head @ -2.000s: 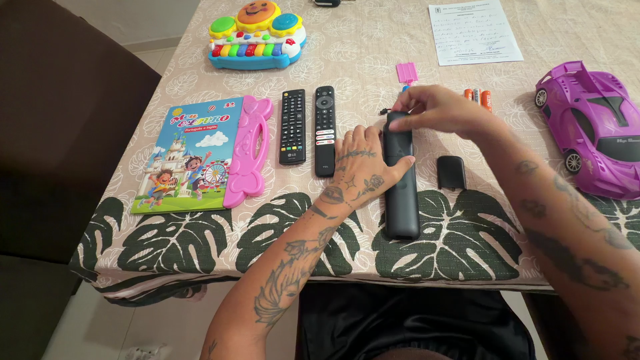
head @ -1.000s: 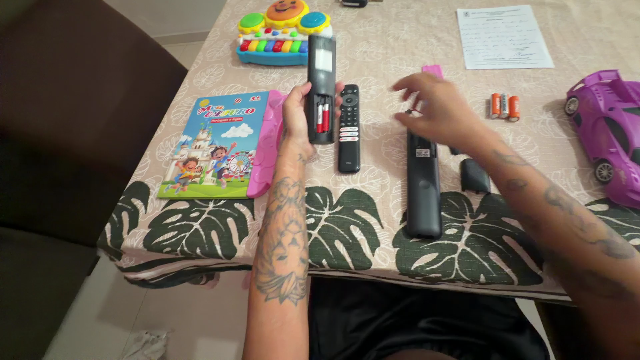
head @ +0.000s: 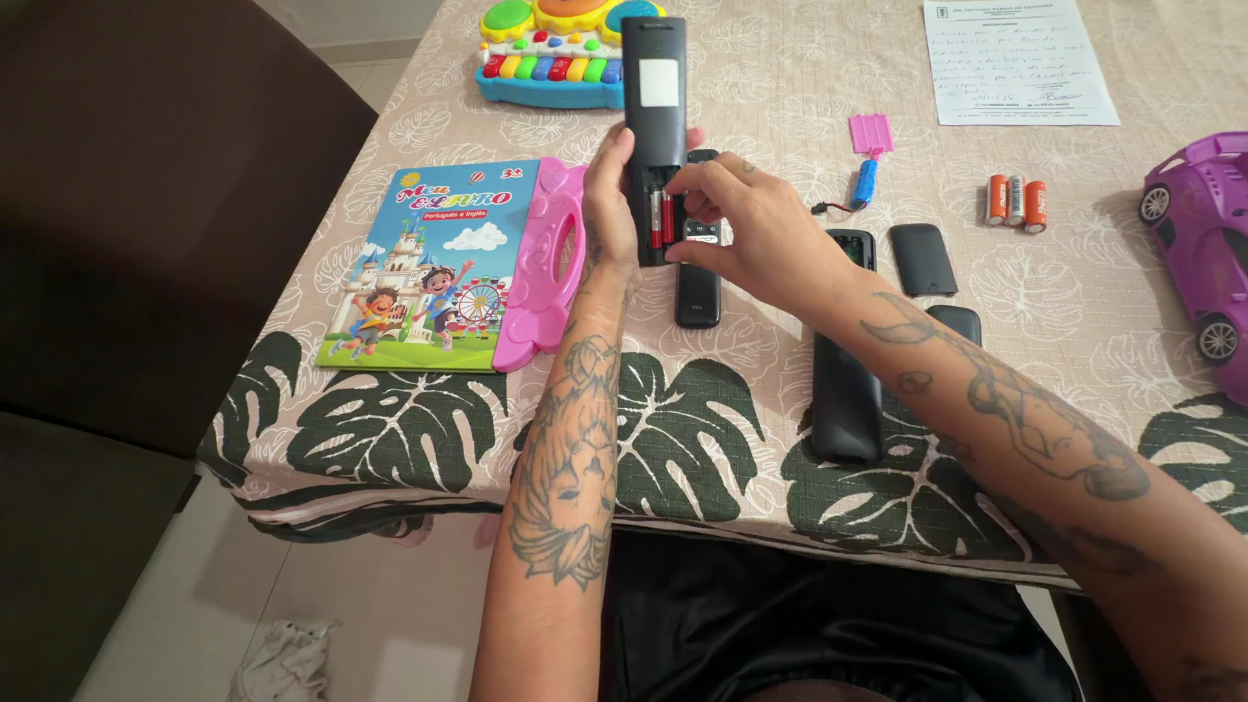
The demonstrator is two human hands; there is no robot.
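Observation:
My left hand (head: 612,200) holds a black remote control (head: 655,127) upright with its back toward me and its battery bay uncovered. Two red batteries (head: 662,219) sit in the bay. The fingers of my right hand (head: 726,219) touch the bay's right edge; whether they pinch a battery cannot be told. Behind my right hand lies another remote control (head: 698,292). Under my right forearm rests a larger black remote (head: 846,400) with its bay uncovered. Beside it are a black battery cover (head: 923,259) and a second dark cover (head: 955,320), partly hidden by the forearm.
Three orange-and-silver batteries (head: 1016,203) stand right of a blue battery pack (head: 864,183) with a pink plastic cover (head: 871,134). A purple toy car (head: 1204,234) is at the right edge, a handwritten paper (head: 1019,63) behind. A children's book (head: 429,263) and toy piano (head: 551,88) lie left.
My left hand has left the larger remote and picked up the remote from beside the book. My right hand has moved left from the larger remote to the held remote's bay.

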